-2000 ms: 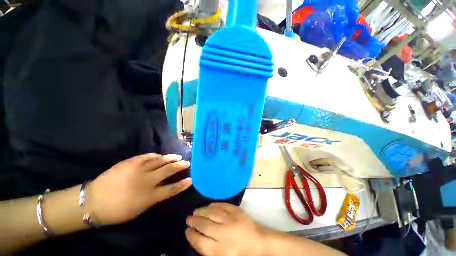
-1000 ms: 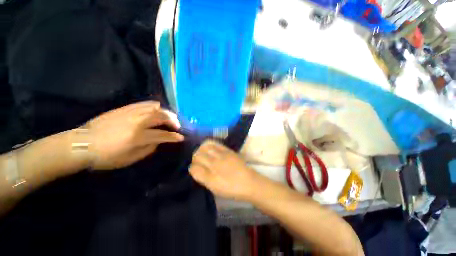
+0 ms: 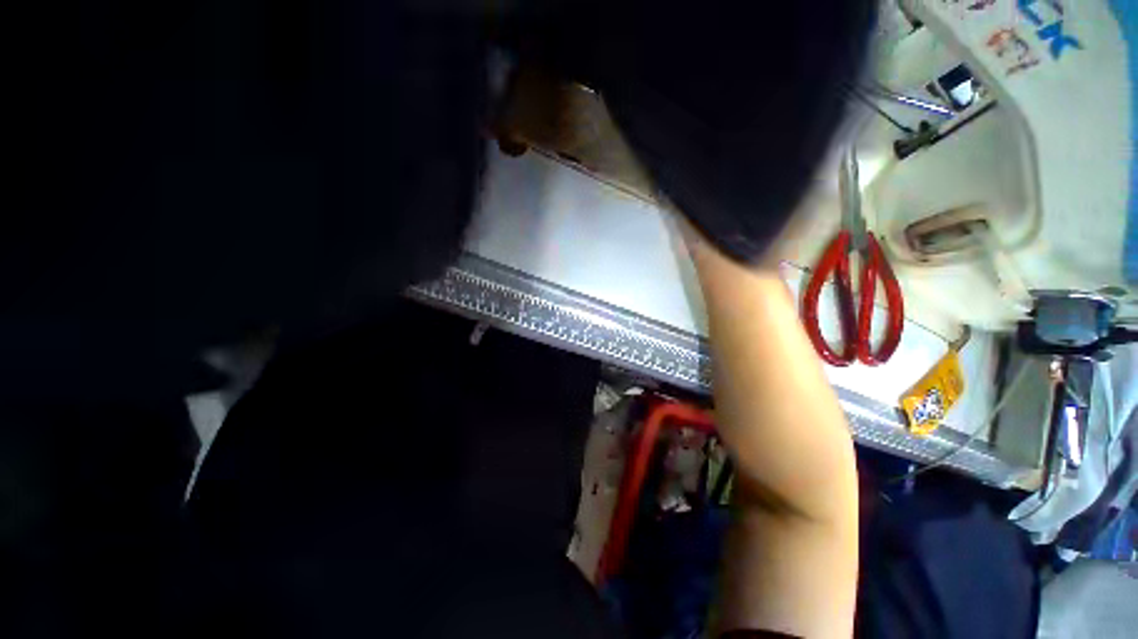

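Note:
Black cloth (image 3: 749, 112) hangs raised across the top middle, and dark cloth fills the left side. My right forearm reaches up from the bottom edge to this cloth. The cloth hides my right hand, so its grip cannot be seen. My left hand is not visible. Scissors with red handles (image 3: 809, 306) lie on the white table (image 3: 549, 231), right of my forearm, blades pointing up. Part of the white sewing machine (image 3: 1073, 137) shows at the upper right. Its needle area is hidden or outside the picture.
A yellow-orange packet (image 3: 933, 392) lies right of the scissors. A measuring strip (image 3: 574, 322) runs along the table's front edge. A red frame-like thing (image 3: 637, 481) stands below the table. Dark cloth (image 3: 948, 549) and a metal fitting (image 3: 1068, 431) are at the lower right.
The view has shifted, and the blue lamp is out of it. The black cloth has come up across the top middle. My left hand has gone from sight, and my right hand is now hidden.

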